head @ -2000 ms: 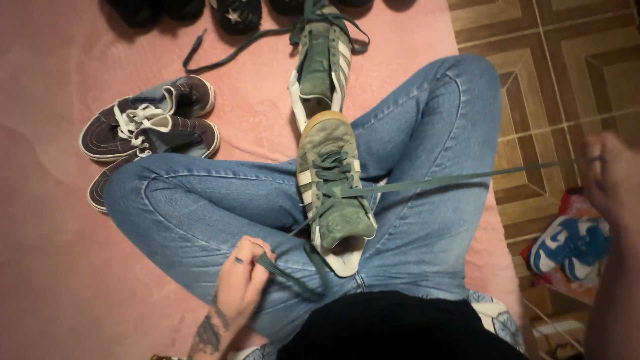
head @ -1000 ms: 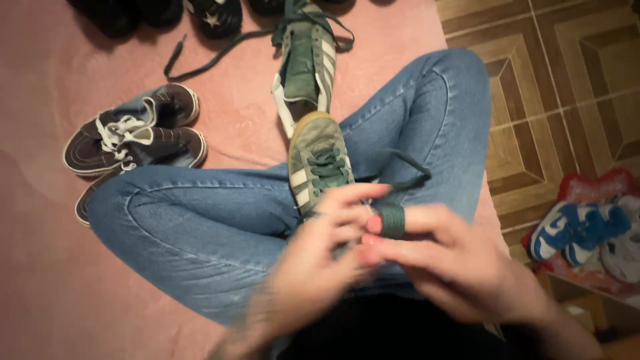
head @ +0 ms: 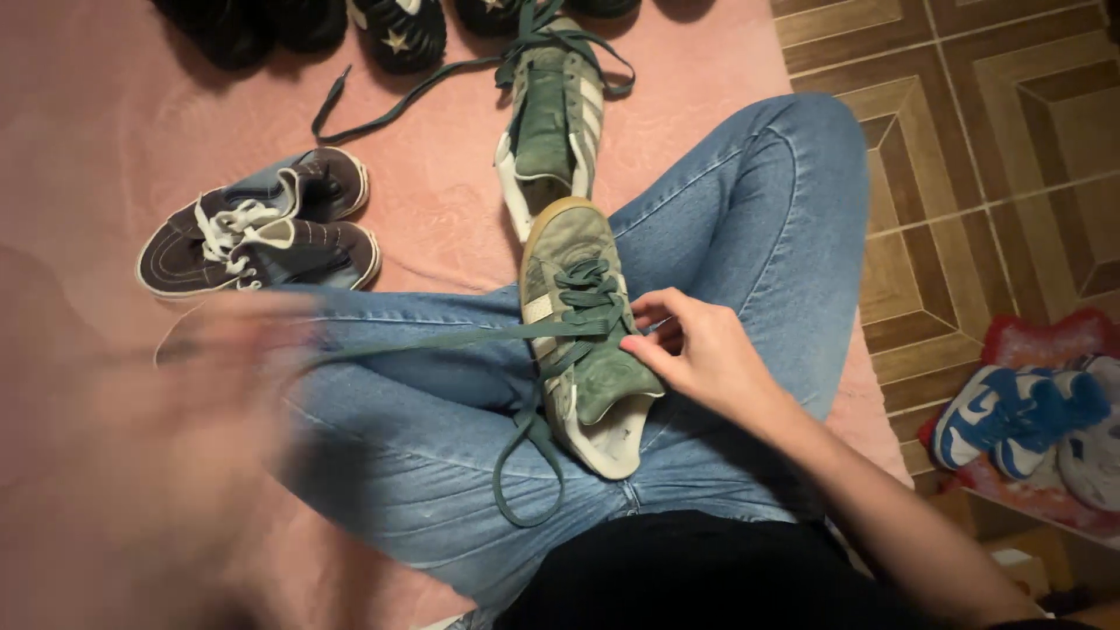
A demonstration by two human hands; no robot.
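Observation:
A green suede sneaker [head: 573,236] with pale side stripes lies in my lap between my jeans-clad legs, its toe pointing away from me. Its green shoelace [head: 455,338] runs taut to the left toward my left hand [head: 201,420], which is blurred by motion; its fingers seem closed on the lace. Another part of the lace hangs in a loop beside the heel. My right hand [head: 691,350] touches the collar and eyelet edge at the sneaker's right side with thumb and fingertips. The matching green sneaker [head: 547,114] lies beyond, its lace loosened and trailing left.
Dark brown and blue sneakers [head: 337,254] with white laces rest on the pink blanket [head: 437,192] at left. Several black shoes [head: 402,39] line the far edge. Blue and white sneakers [head: 971,420] sit on a red item at right, by the tiled floor [head: 927,201].
My left hand has swung out to the left, drawing the lace straight. My right hand, earlier gathering lace beside the left one, is now at the sneaker's right side.

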